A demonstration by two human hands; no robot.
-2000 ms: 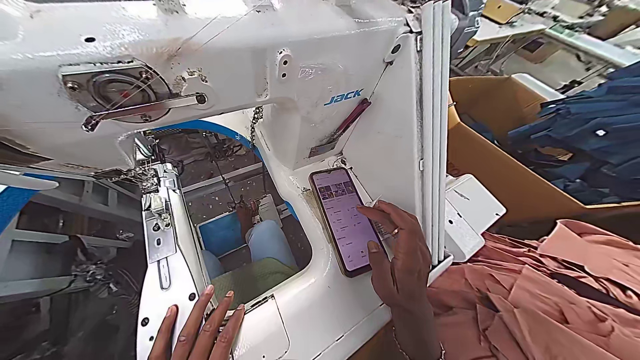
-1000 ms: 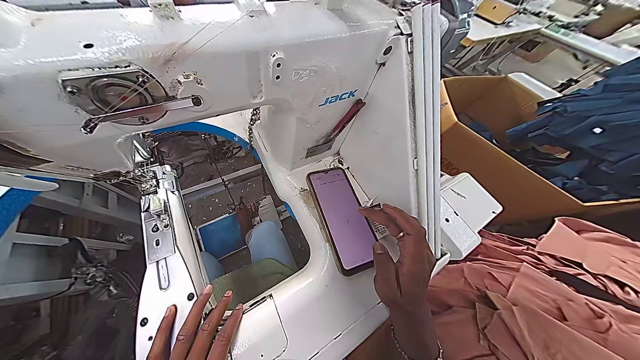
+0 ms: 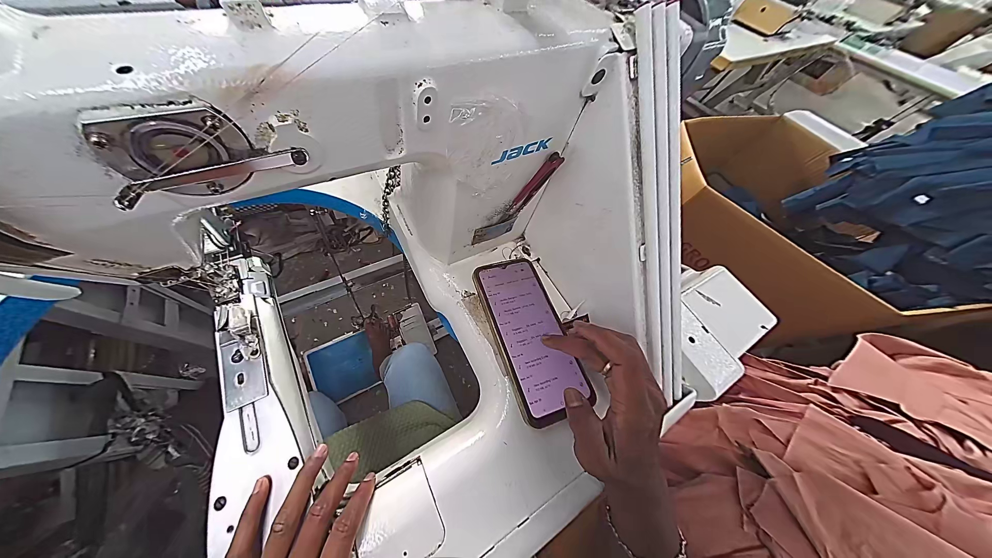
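A smartphone point(image 3: 527, 349) lies face up on the bed of a white Jack sewing machine point(image 3: 511, 480), its lit screen showing a list. My right hand point(image 3: 620, 403), with a ring on one finger, is over the phone's lower right side, a fingertip and the thumb at the screen; it grips nothing. My left hand point(image 3: 310, 511) rests with fingers apart at the front of the machine's narrow arm, holding nothing. Beyond its fingers are the metal needle plate point(image 3: 242, 372) and the needle area. A red-handled tool point(image 3: 535, 184) leans against the machine body above the phone.
At the right, a cardboard box point(image 3: 775, 256) holds dark blue fabric point(image 3: 914, 201). Pink fabric point(image 3: 837, 457) is piled in front of it, near a white plastic box point(image 3: 725, 325). White vertical tubes point(image 3: 659, 201) stand beside the machine. My legs and a foot show through the machine's opening.
The phone screen has gone from a nearly blank page one second ago to a list. My right hand stays over the phone with small finger movements; my left hand has stayed in place.
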